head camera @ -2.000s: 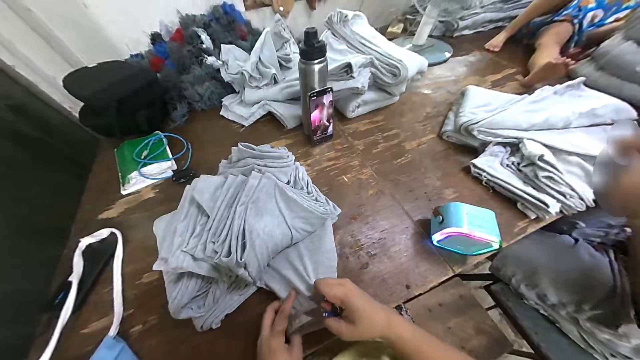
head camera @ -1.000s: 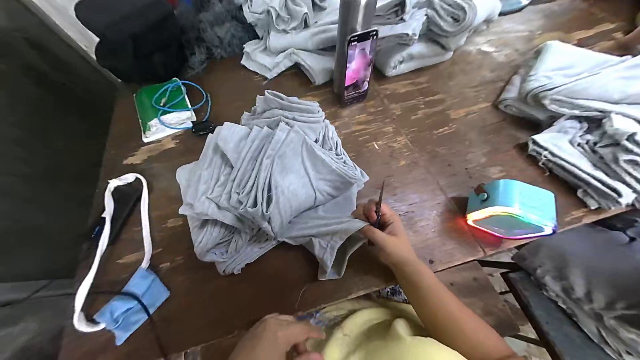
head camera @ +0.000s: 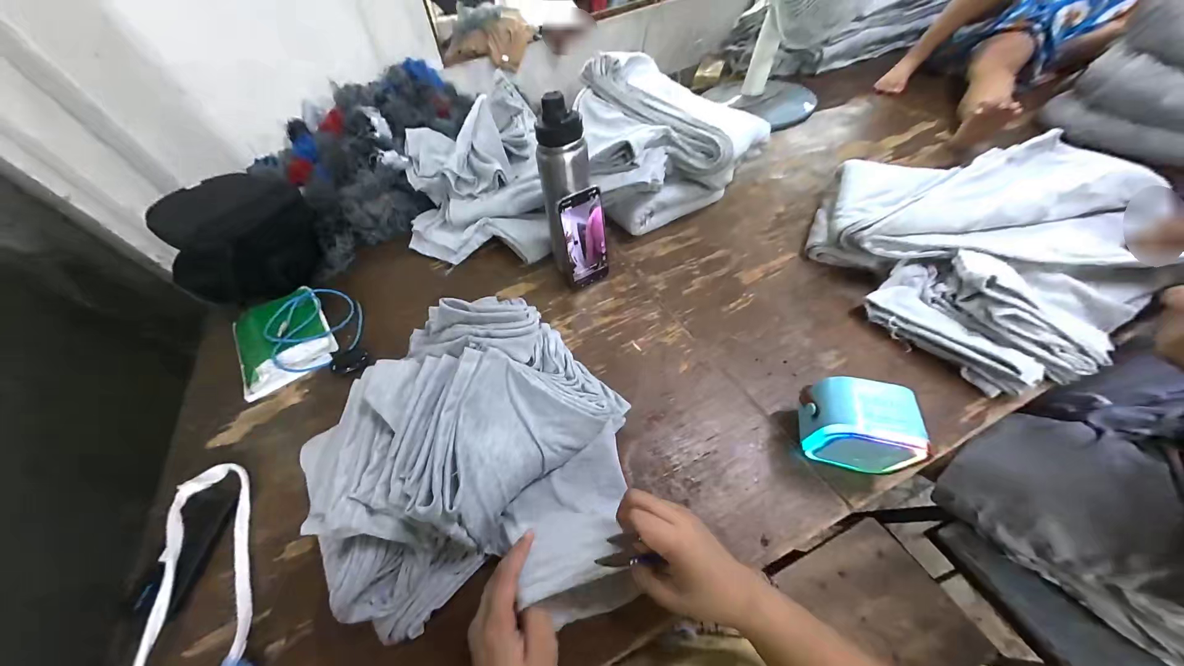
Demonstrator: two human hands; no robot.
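Observation:
A pile of grey fabric pieces [head camera: 481, 425] lies on the wooden table in front of me. My left hand [head camera: 511, 615] rests on the lower edge of one grey piece, its index finger stretched over the cloth and the thumb apart. My right hand [head camera: 680, 560], at the right edge of that same piece, holds a small pair of scissors or thread snips [head camera: 629, 561], whose dark blades point left over the cloth. The fingers hide most of its handle.
A steel bottle [head camera: 561, 162] with a phone [head camera: 583, 236] against it stands behind the pile. A glowing blue speaker [head camera: 862, 425] sits right, near the table's edge. Folded grey cloths [head camera: 990, 213] lie beyond; another person's legs [head camera: 990, 83] show at the back. A white strap [head camera: 242, 546] lies left.
My left hand has come from below the table's edge back onto the grey cloth. The cloth's corner, lifted at the right one second ago, now lies flatter. The view has shifted.

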